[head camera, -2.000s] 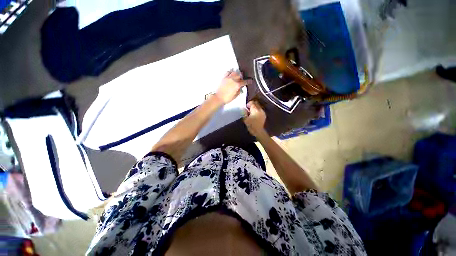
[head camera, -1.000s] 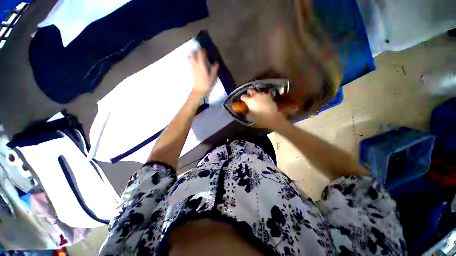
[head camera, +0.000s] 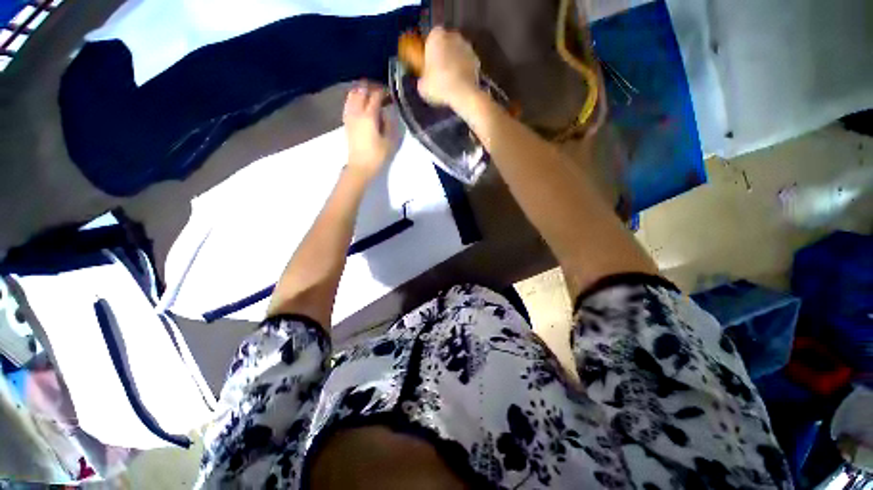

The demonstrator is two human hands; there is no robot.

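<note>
A white garment panel (head camera: 278,211) lies flat in front of me, with a dark strip inside it and a navy edge at its right end. My right hand (head camera: 448,67) is shut on the orange-brown handle of the steam iron (head camera: 436,124), which is over the upper right end of the panel. The iron's pointed tip faces down and right. My left hand (head camera: 368,124) rests on the panel's upper edge, left of the iron, fingers slightly bent; whether it pinches the cloth cannot be told.
Navy pieces (head camera: 191,105) lie on the far side. White panels with dark strips (head camera: 96,354) lie at the left edge. A yellow hose (head camera: 584,96) hangs near a blue sheet (head camera: 651,105) on the right. Blue crates (head camera: 756,321) stand on the floor.
My right hand took the iron by its handle, and has since moved it up and left along the navy edge. The panel's right end now shows a navy edge. My left hand moved up and left.
</note>
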